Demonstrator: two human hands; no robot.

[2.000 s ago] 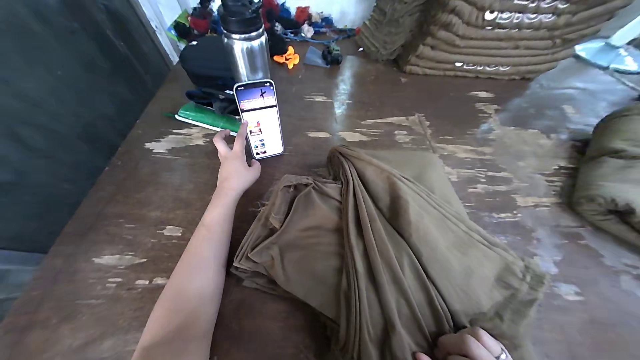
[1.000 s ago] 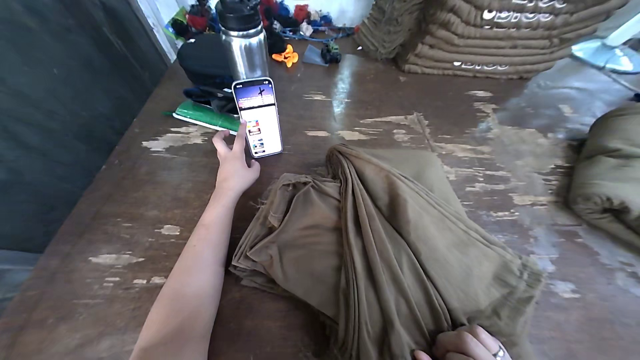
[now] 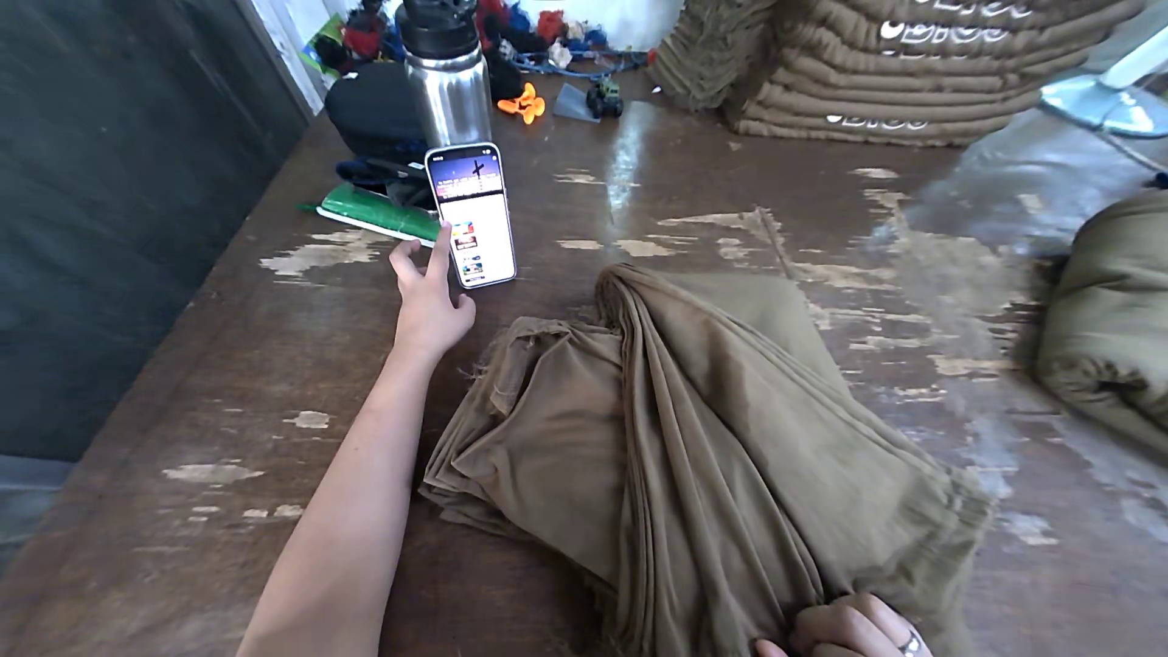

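My left hand (image 3: 431,297) reaches to a lit smartphone (image 3: 474,219), its index finger at the left edge of the screen and the other fingers apart. The phone leans upright against a stainless steel bottle (image 3: 449,91) with a black lid. A heap of layered brown cloth (image 3: 712,438) with frayed edges lies in front of me. On its lower right part rests my right hand (image 3: 849,628), with a ring on one finger. Its fingers are curled at the fabric and partly cut off by the frame; whether they pinch it is unclear.
Behind the phone are a green packet (image 3: 379,214) and a black case (image 3: 370,109). An orange plastic piece (image 3: 522,104) and a small toy vehicle (image 3: 604,97) lie farther back. Folded brown fabric (image 3: 876,82) is stacked at the back right, near a lamp base (image 3: 1109,105). A brown fabric bundle (image 3: 1109,319) sits at right.
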